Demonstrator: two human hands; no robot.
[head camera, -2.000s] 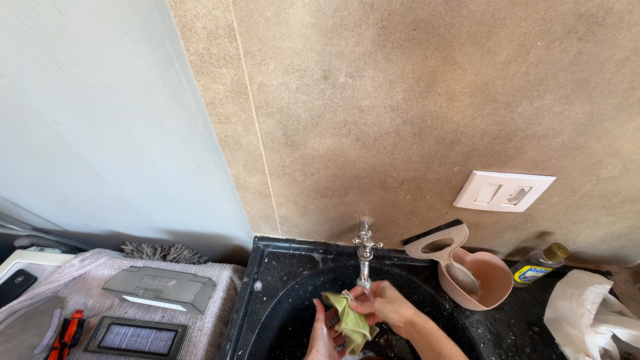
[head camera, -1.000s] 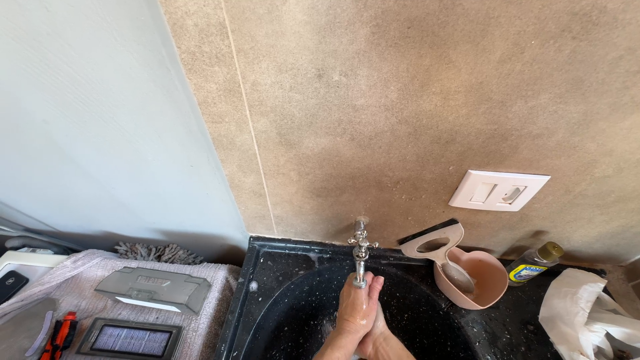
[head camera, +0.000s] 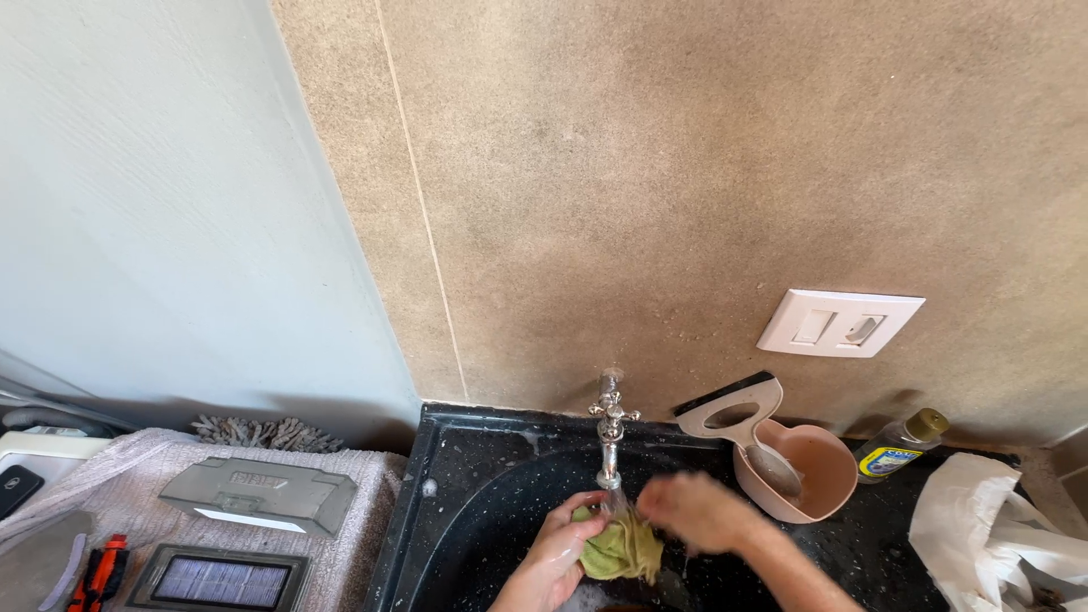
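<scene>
A wet green cloth (head camera: 620, 548) hangs in the stream of a chrome tap (head camera: 609, 433), over a black speckled sink (head camera: 476, 518). My left hand (head camera: 557, 544) grips the cloth's left side between thumb and fingers. Just right of the water, my right hand (head camera: 693, 510) is blurred by motion, beside the cloth's upper right edge; whether it touches the cloth cannot be told. Suds lie in the basin below.
Right of the basin stand a pink container (head camera: 816, 476) with a squeegee (head camera: 739, 408) leaning in it, a bottle (head camera: 901, 446) and white crumpled paper (head camera: 960, 518). At left, a towel (head camera: 374, 484) bears a grey plastic case (head camera: 259, 493) and a framed filter (head camera: 221, 582).
One second ago my hands were together under the tap with no cloth visible; now they are apart and the green cloth shows in my left hand. Two seconds ago both hands were at the cloth.
</scene>
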